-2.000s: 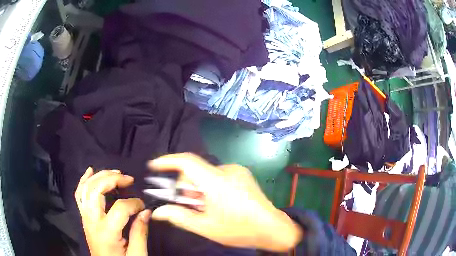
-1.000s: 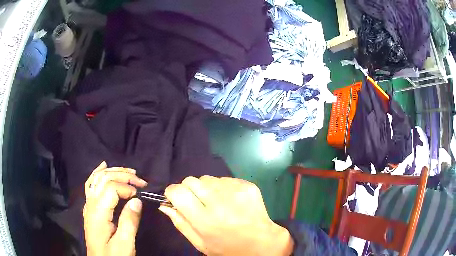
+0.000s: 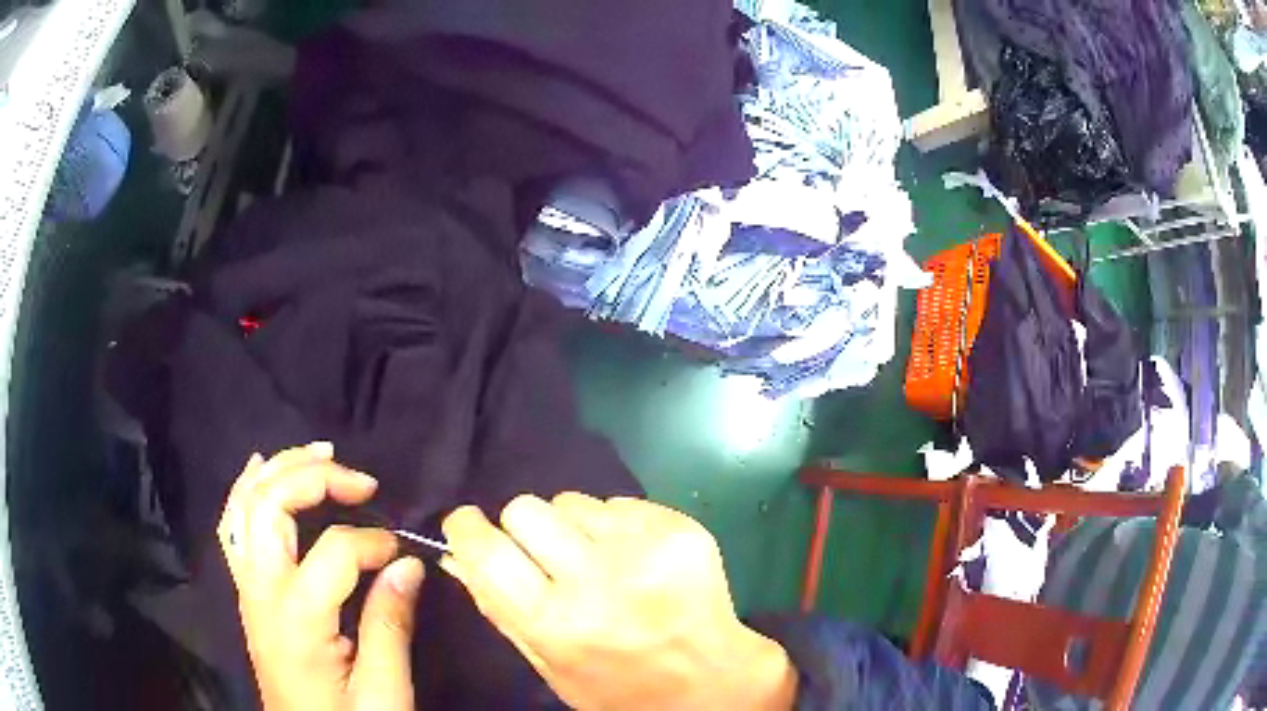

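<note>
A dark purple-black garment (image 3: pixel 417 333) fills the left and centre of the view, with a small red spot (image 3: pixel 250 325) at its upper left. My left hand (image 3: pixel 313 576) pinches a narrow part of the dark cloth between thumb and fingers near the bottom. My right hand (image 3: pixel 611 590) is closed around thin silver snips (image 3: pixel 421 539), whose narrow tips point left to the left fingertips. The snips' handles are hidden in the right hand. Any thread at the tips is too fine to make out.
A second dark cloth pile (image 3: pixel 528 97) lies above. A light blue and white cloth heap (image 3: pixel 778 264) is at upper centre. An orange basket (image 3: pixel 948 327) with dark cloth and a reddish-brown chair (image 3: pixel 1042 625) stand at right. A thread cone (image 3: pixel 175 114) is at upper left.
The right hand and snips were blurred and more open two seconds ago; the blades now show as one thin sliver by the left fingertips. The left hand has shifted only slightly.
</note>
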